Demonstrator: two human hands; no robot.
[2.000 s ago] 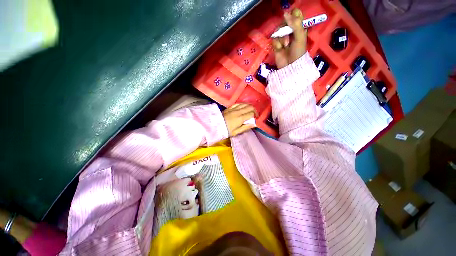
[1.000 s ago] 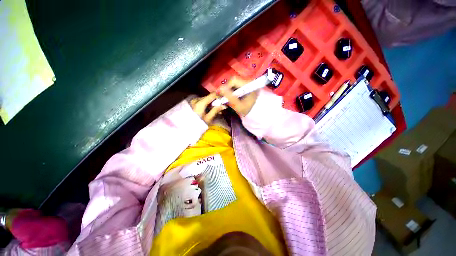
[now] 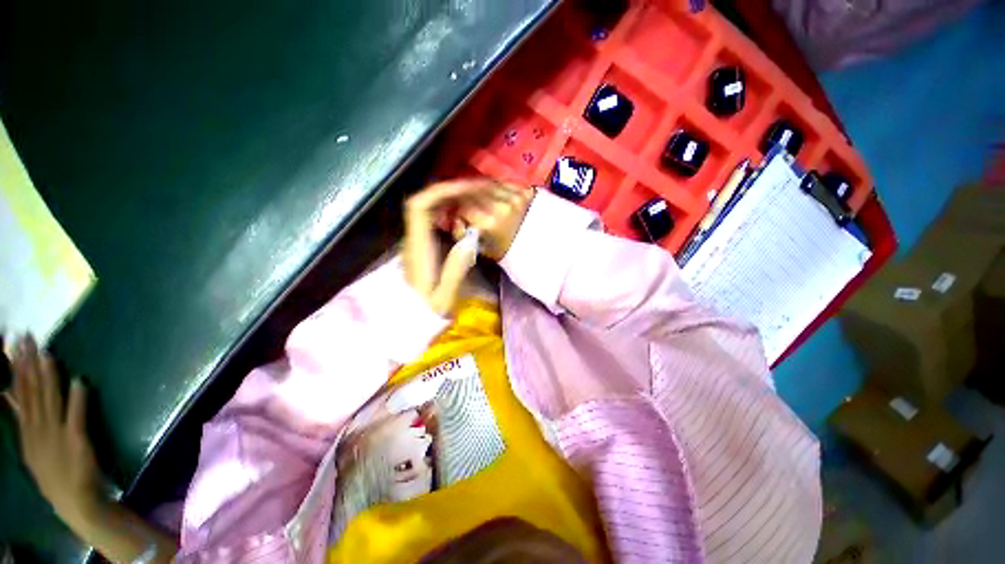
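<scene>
My left hand (image 3: 432, 245) and my right hand (image 3: 493, 218) meet in front of my chest, close to the red tray's near corner. A small white piece, which looks like part of the marker pen (image 3: 471, 239), shows between my left thumb and my right fingers. The rest of the pen is hidden by the hands, and the image is blurred there. Glossy black units with white labels, such as this black unit (image 3: 608, 109), lie in square compartments of the red divided tray (image 3: 636, 154). Another black unit (image 3: 572, 177) lies nearer my hands.
A clipboard with a lined sheet (image 3: 777, 259) and pens (image 3: 722, 201) lies on the tray's right side. The dark green bench (image 3: 276, 176) bears a yellow-edged paper (image 3: 33, 248). Another person's hand (image 3: 55, 441) is at lower left. Cartons (image 3: 909, 331) stand on the floor at right.
My right hand has come down from the tray to meet my left hand. The long white pen seen between them a second ago is now mostly hidden. Another person's hand has appeared at lower left.
</scene>
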